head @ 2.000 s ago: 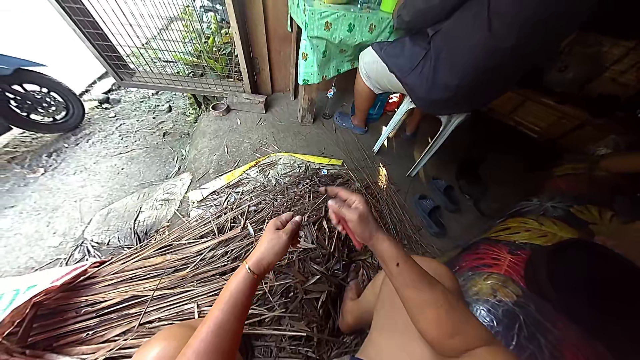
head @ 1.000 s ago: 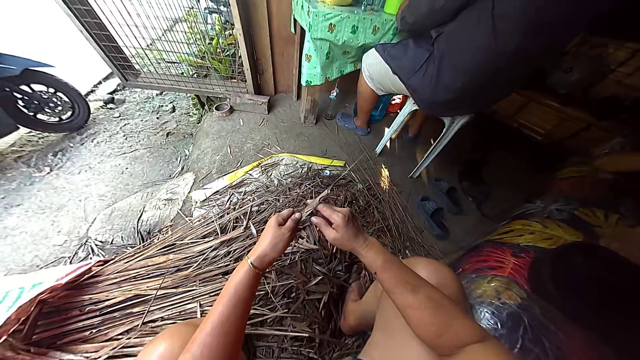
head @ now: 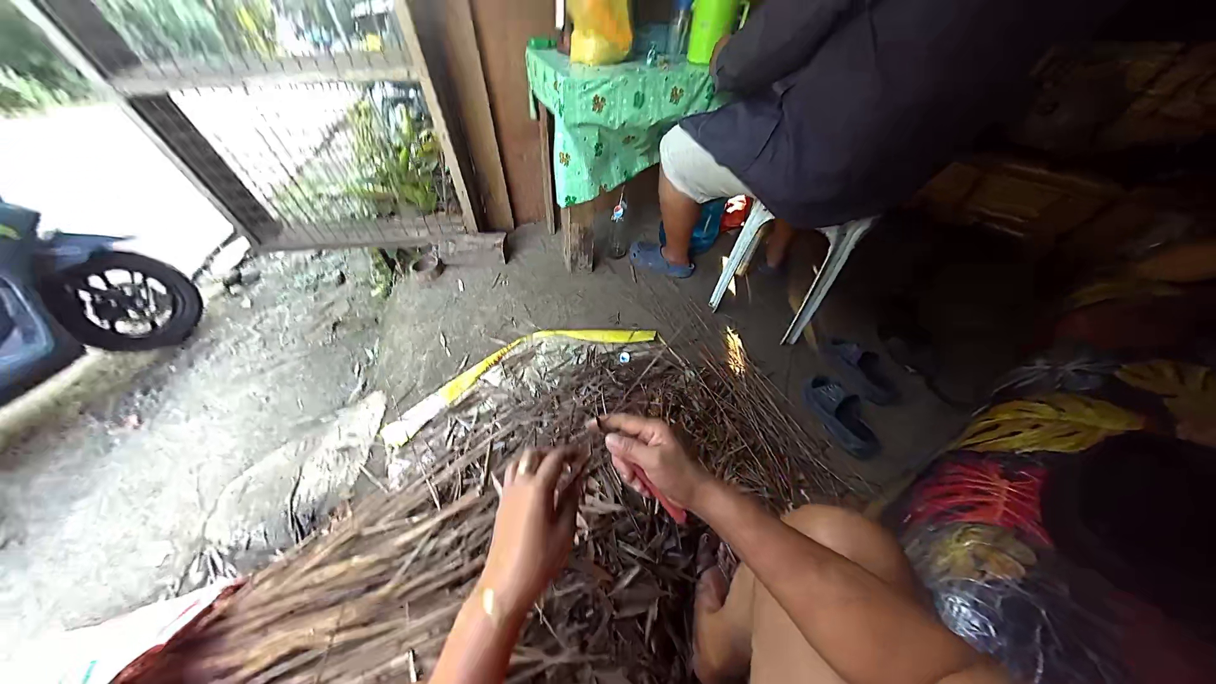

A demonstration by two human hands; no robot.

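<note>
A broad heap of dry brown stalks and leaf strips [head: 380, 570] lies before me, long pieces running to the lower left. My right hand [head: 655, 461] is above its middle, fingers curled around a red-handled tool [head: 662, 496] whose kind I cannot tell. Its thumb and forefinger are near a small dark piece. Just left of it is my left hand [head: 543, 494], back up and blurred, fingers bent over the stalks; whether it grips any cannot be told. A bracelet is on the left wrist.
A yellow strip [head: 470, 375] edges the heap. Beyond are a table with a green cloth [head: 608, 114], a seated person [head: 826, 114] on a plastic chair [head: 825, 275], and slippers [head: 841, 415]. A motorcycle wheel [head: 128, 302] stands left, wrapped bundles [head: 988, 570] at right.
Both hands were close together, fingertips meeting over the heap, a second ago; now they are slightly apart. The left hand has turned back up, and the red handle shows again in the right.
</note>
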